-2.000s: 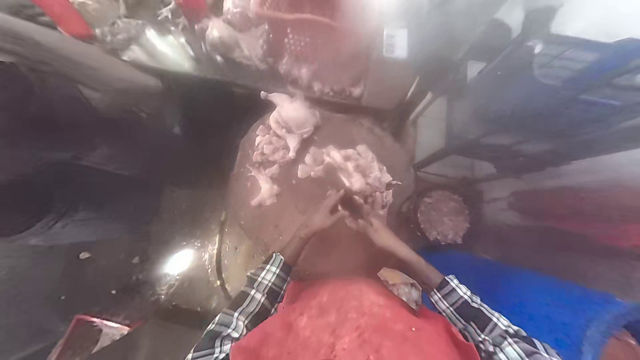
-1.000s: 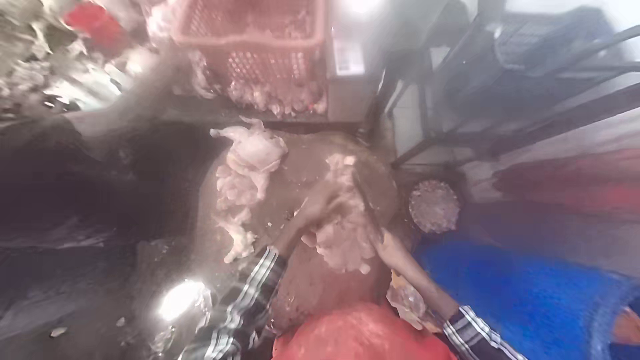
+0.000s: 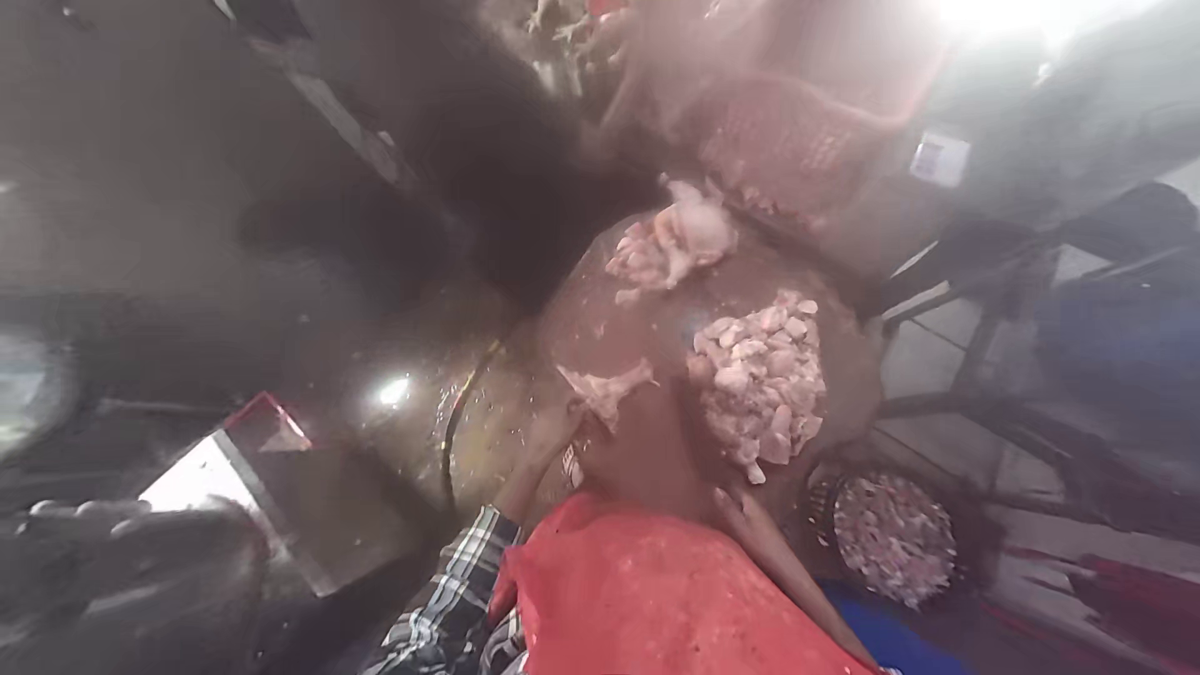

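Note:
On a round chopping block (image 3: 647, 469), my left hand (image 3: 557, 422) is at the lower left with its fingers on a raw bony chicken piece (image 3: 607, 386). My right hand (image 3: 733, 508) lies low on the block, just below a heap of cut raw chicken (image 3: 764, 375). A dark, flat, blade-like shape runs up from near this hand along the heap's left side; blur hides whether the hand grips it. At the block's far edge, a whole chicken (image 3: 698, 225) rests against more cut pieces (image 3: 639, 255).
Beyond the block stands a red perforated basket (image 3: 778, 141) of meat. A round basket of small meat pieces (image 3: 895, 536) sits at the lower right, near a blue object (image 3: 886, 633). A metal rack (image 3: 994, 412) is on the right. My red apron (image 3: 656, 600) meets the near edge.
My hands have moved apart from the meat they were both at; the left is now at the separate bony piece. The view has turned strongly.

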